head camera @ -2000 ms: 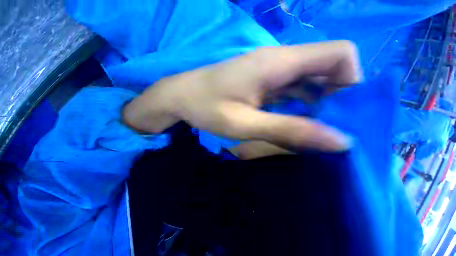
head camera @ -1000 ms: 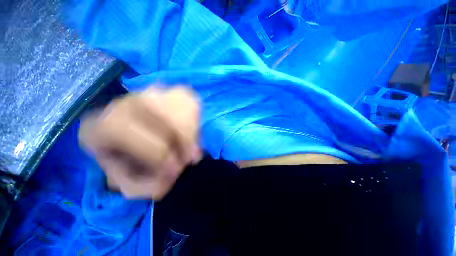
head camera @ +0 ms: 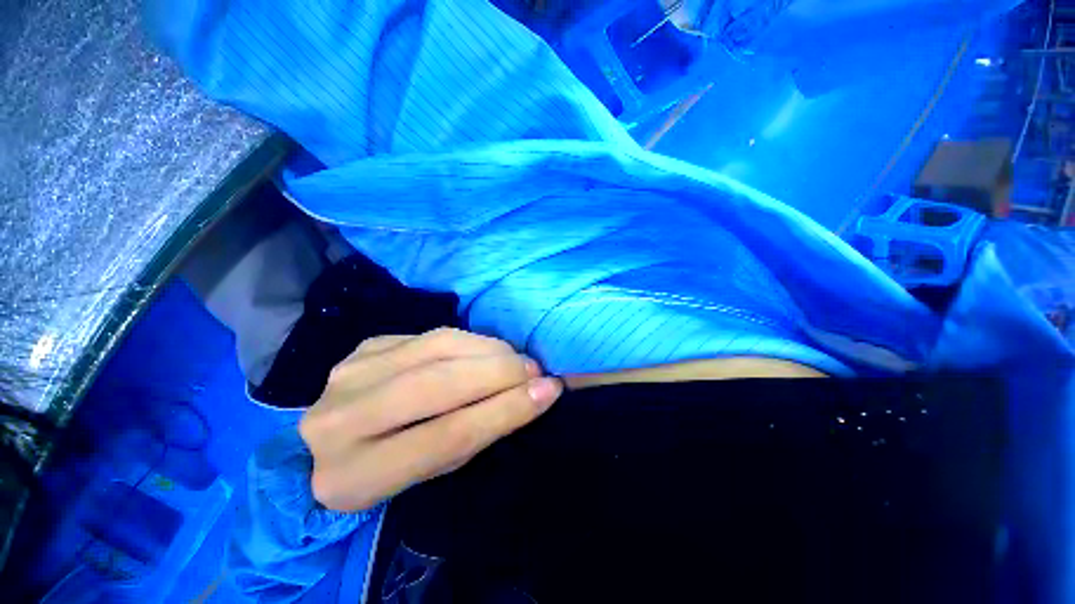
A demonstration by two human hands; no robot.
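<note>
My left hand [head camera: 427, 407] is at the lower left centre, thumb and fingers pinched together at the edge of the blue smock [head camera: 660, 277], where it meets dark clothing [head camera: 707, 496]. The exact grip is partly hidden by the fingers. The smock is bright blue with fine dark stripes and lies in loose folds across the middle. A narrow strip of skin shows between smock and dark clothing; I cannot tell which body part it is. My right hand is not visible.
A bench with a silvery bubble-textured mat [head camera: 94, 153] and a dark curved edge is at the left. Blue plastic stools [head camera: 917, 236] stand at the right, the upper middle and lower left. A brown box [head camera: 967, 171] is at the upper right.
My left hand swung from the centre to the left in a blur, then came to the smock's edge with fingers pinched. Pale and dark cloth now shows beside the bench edge.
</note>
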